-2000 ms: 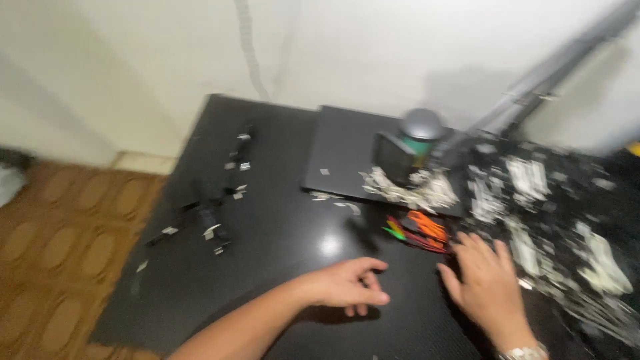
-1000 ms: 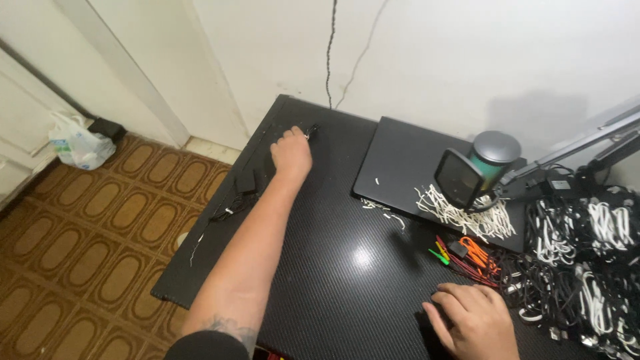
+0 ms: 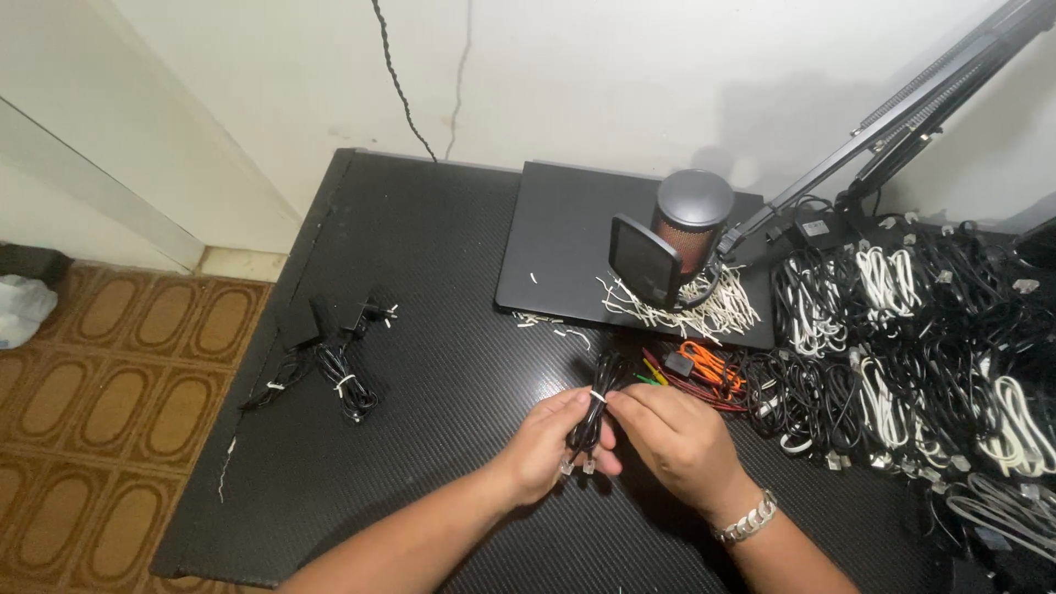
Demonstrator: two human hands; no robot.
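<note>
A coiled black cable bundle point(image 3: 587, 425) with clear modular plugs at its lower end lies in my left hand point(image 3: 540, 445), over the front middle of the table. A short white tie point(image 3: 597, 396) goes around its middle. The fingertips of my right hand point(image 3: 681, 437) pinch at the tie on the right side of the bundle. Just behind my right hand lie an orange coiled cable point(image 3: 708, 367) and red, yellow and green leads. Two tied black cables with adapters point(image 3: 345, 384) rest on the left part of the table.
A microphone point(image 3: 695, 202) with a pop filter point(image 3: 645, 260) hangs on a boom arm point(image 3: 858, 140) over a closed black laptop point(image 3: 569, 223). White tie pieces point(image 3: 726, 309) lie on the laptop. Many coiled black and white cables point(image 3: 887, 280) cover the right side. A loose white strand point(image 3: 225, 470) lies at the left edge.
My left hand has come back from the far left of the table and now holds the black cable bundle. My right hand has moved from the table to the bundle's tie.
</note>
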